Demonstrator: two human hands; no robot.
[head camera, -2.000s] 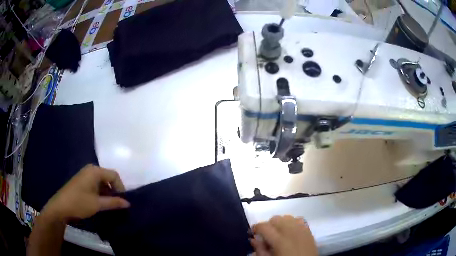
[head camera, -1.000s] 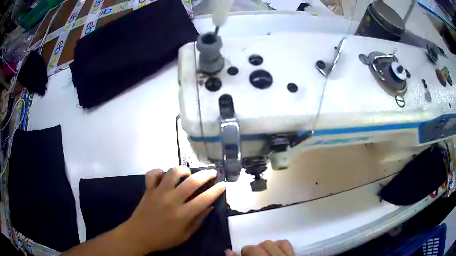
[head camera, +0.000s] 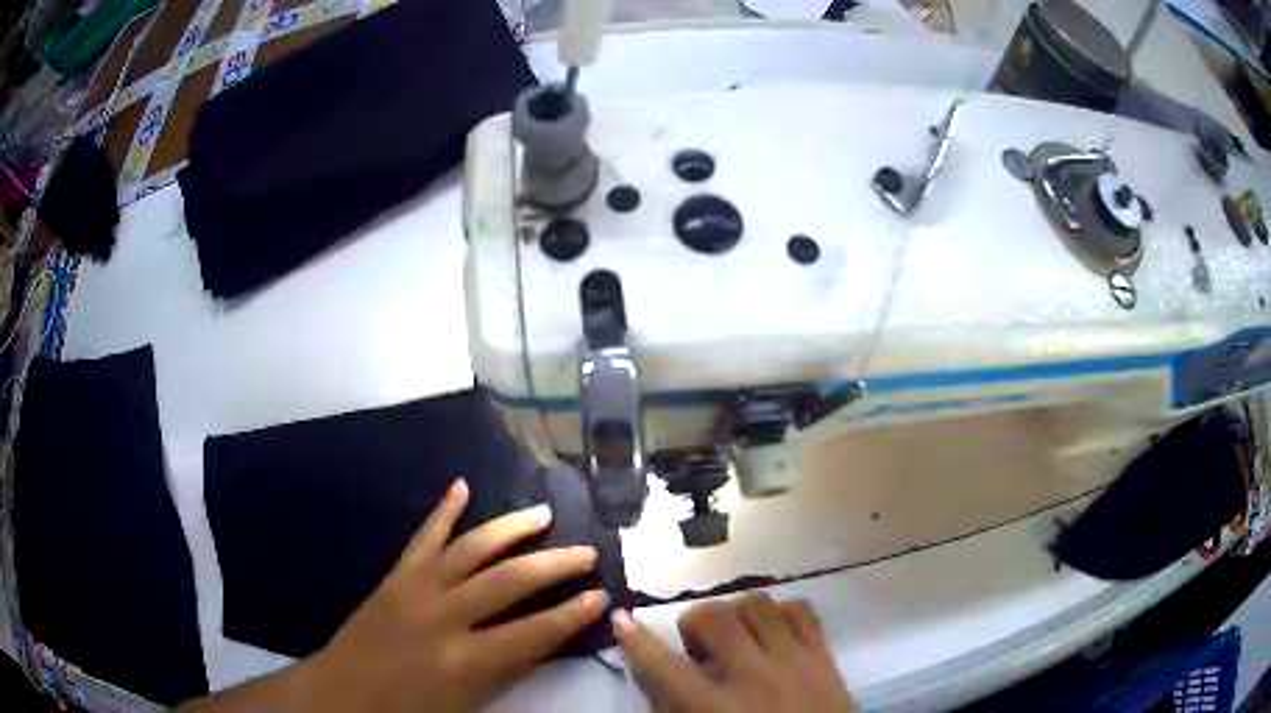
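A black cut panel (head camera: 321, 515) lies flat on the white table, its right edge under the left end of the white sewing machine head (head camera: 836, 265). My left hand (head camera: 481, 592) lies on the panel with its fingers spread, pressing it down near the right edge. My right hand (head camera: 746, 655) is at the panel's lower right corner, its index fingertip at the edge; whether it pinches the cloth cannot be told. The needle and presser foot are hidden behind the metal take-up lever guard (head camera: 612, 432).
Another black panel (head camera: 105, 515) lies at the left table edge. A folded black stack (head camera: 356, 139) is at the back left, with a small dark bundle (head camera: 81, 202) beside it. Another dark piece (head camera: 1164, 502) lies under the machine arm, above a blue basket (head camera: 1206, 676).
The panel has moved away from me along the machine's left end. My left hand has slid lower with its fingers spread wider. My right hand has come up to the panel's lower right corner.
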